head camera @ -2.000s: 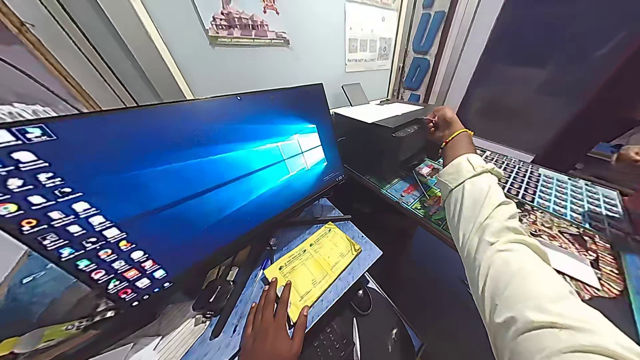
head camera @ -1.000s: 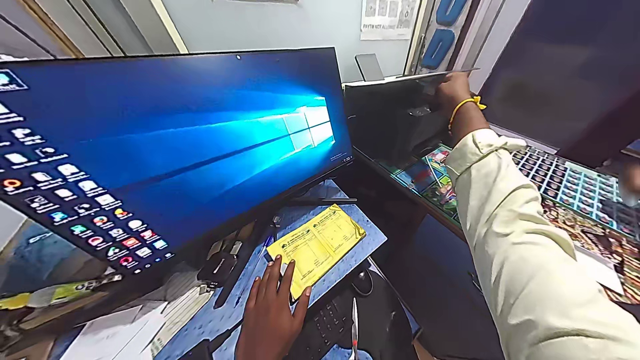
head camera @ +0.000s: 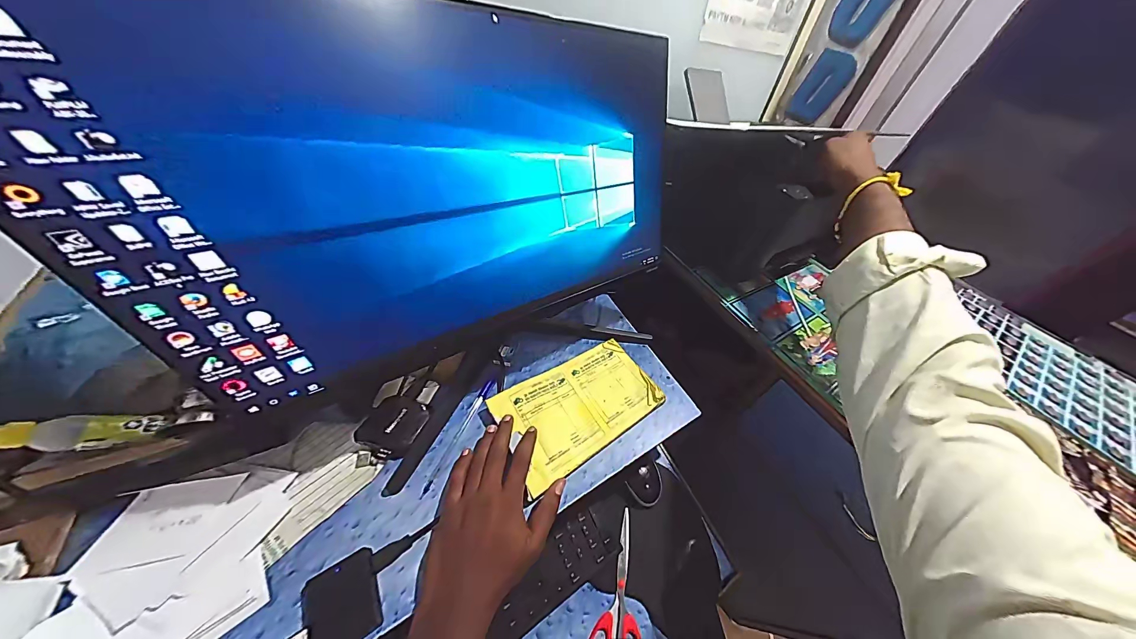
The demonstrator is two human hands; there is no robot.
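Observation:
My left hand [head camera: 497,497] lies palm down with its fingers apart, fingertips on the lower left edge of a yellow printed form pad [head camera: 581,413]. The pad rests on the blue-topped desk, above a black keyboard [head camera: 568,564]. My right arm, in a pale rolled sleeve, reaches far to the right. My right hand [head camera: 850,164] is at the front edge of the lid of a black printer [head camera: 737,200]. Its fingers are curled at the lid and partly hidden, so their grip is unclear.
A large lit monitor [head camera: 355,195] fills the left. Loose papers [head camera: 169,550], a black device [head camera: 342,595], a pen [head camera: 461,435], a mouse [head camera: 643,482] and red-handled scissors [head camera: 619,586] lie about the desk. Rows of small items [head camera: 1056,373] are at the right.
The printer's lid looked closed with paper on top two seconds ago; its front edge now stands raised at my right hand. My left hand stays by the yellow pad. The view has tilted down.

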